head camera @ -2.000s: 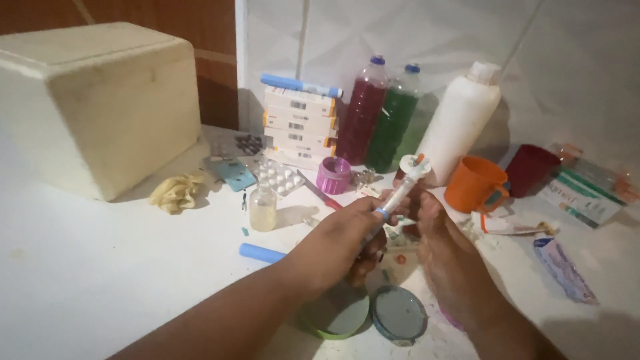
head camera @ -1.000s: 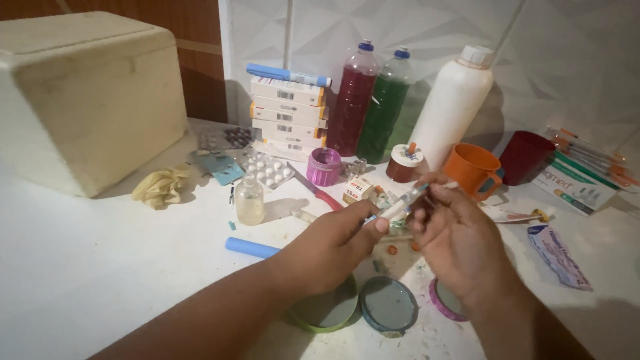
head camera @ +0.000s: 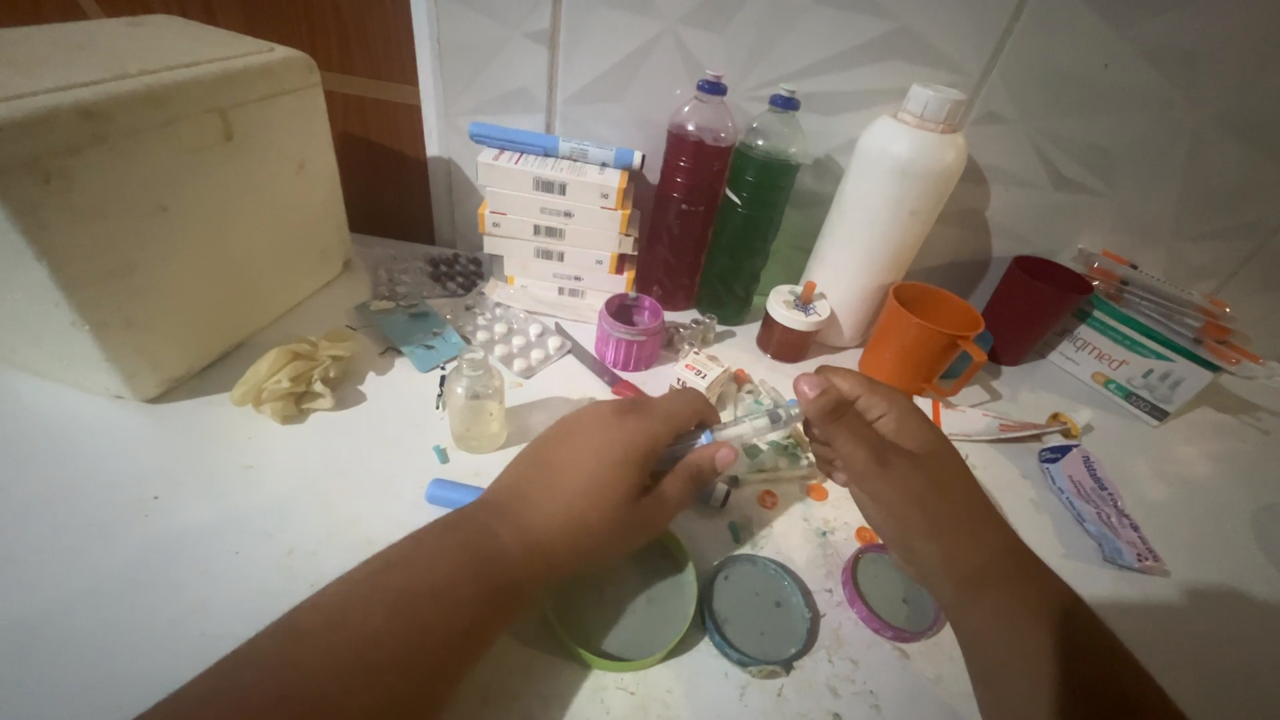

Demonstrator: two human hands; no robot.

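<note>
My left hand is closed around an injector pen with a clear cartridge section that points up and to the right. The fingertips of my right hand are at the far end of the pen; whether they grip it or a small part there cannot be told. Beneath my left hand lies a blue pen cap, and a dark-tipped end shows below my fingers. Loose vials and orange caps lie behind and under the hands. A glass vial of yellowish liquid stands left of my left hand.
Round lids lie near me. Behind stand stacked medicine boxes, a red-liquid bottle, a green-liquid bottle, a white bottle and an orange mug. A foam box stands left, a red-handled knife and blister packs nearer.
The pen was more upright two seconds ago and now leans lower to the right. My right hand, then open beside it, has its fingers bent at the pen's far end.
</note>
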